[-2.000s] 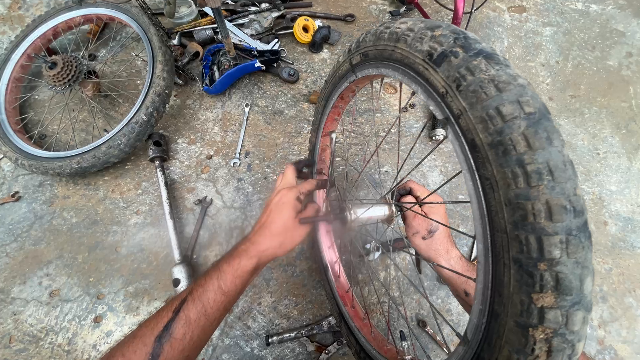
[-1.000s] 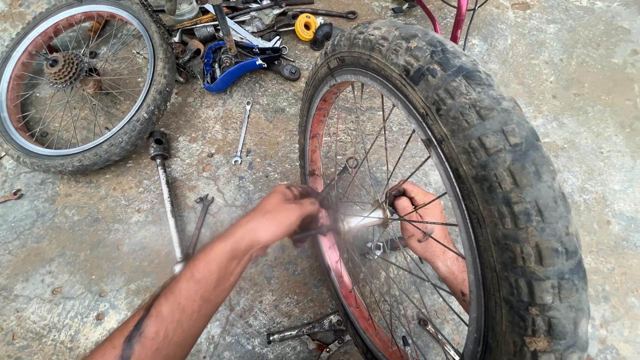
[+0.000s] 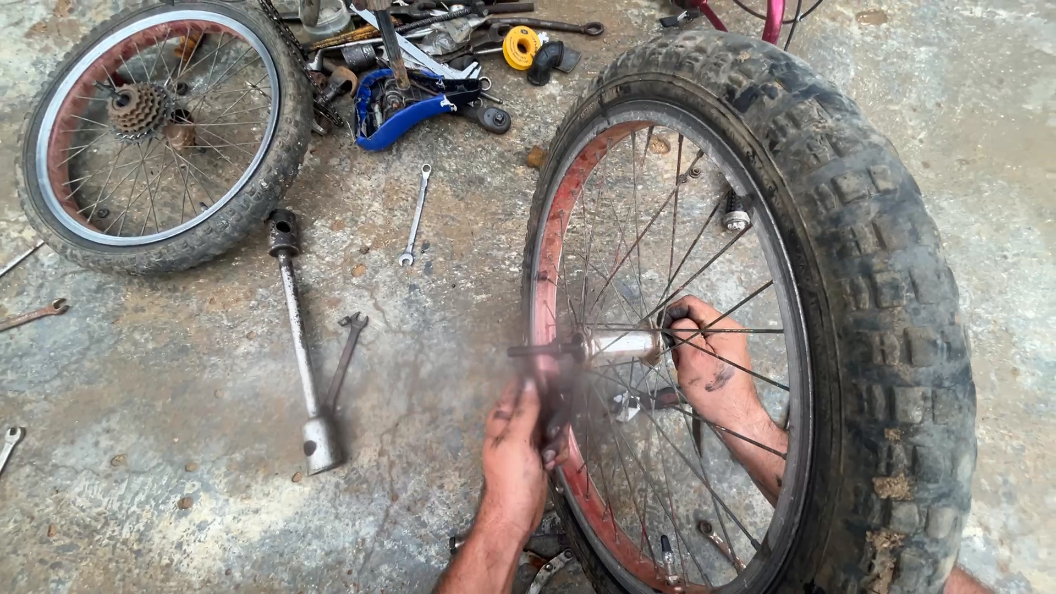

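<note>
A bicycle wheel with a knobby tyre (image 3: pixel 883 272) and a red-sided rim stands upright on the right. At its centre is a silver hub (image 3: pixel 624 345) with a threaded axle (image 3: pixel 540 351) sticking out to the left. My right hand (image 3: pixel 714 363) reaches behind the spokes, its fingers closed around the hub's right end. Just below the axle, by the near rim, is my left hand (image 3: pixel 524 437), its fingers partly curled and blurred; whether it holds anything cannot be made out.
A second wheel with a sprocket cluster (image 3: pixel 136 111) lies upper left. A long socket wrench (image 3: pixel 299 338), an open-ended wrench (image 3: pixel 348 351) and a combination wrench (image 3: pixel 417 214) lie on the concrete. Piled tools, a blue-edged saddle-like part (image 3: pixel 404 124) and yellow tape (image 3: pixel 521 47) sit at the top.
My left hand has dropped from beside the axle to below it, leaving the axle's end exposed. My right hand remains at the hub.
</note>
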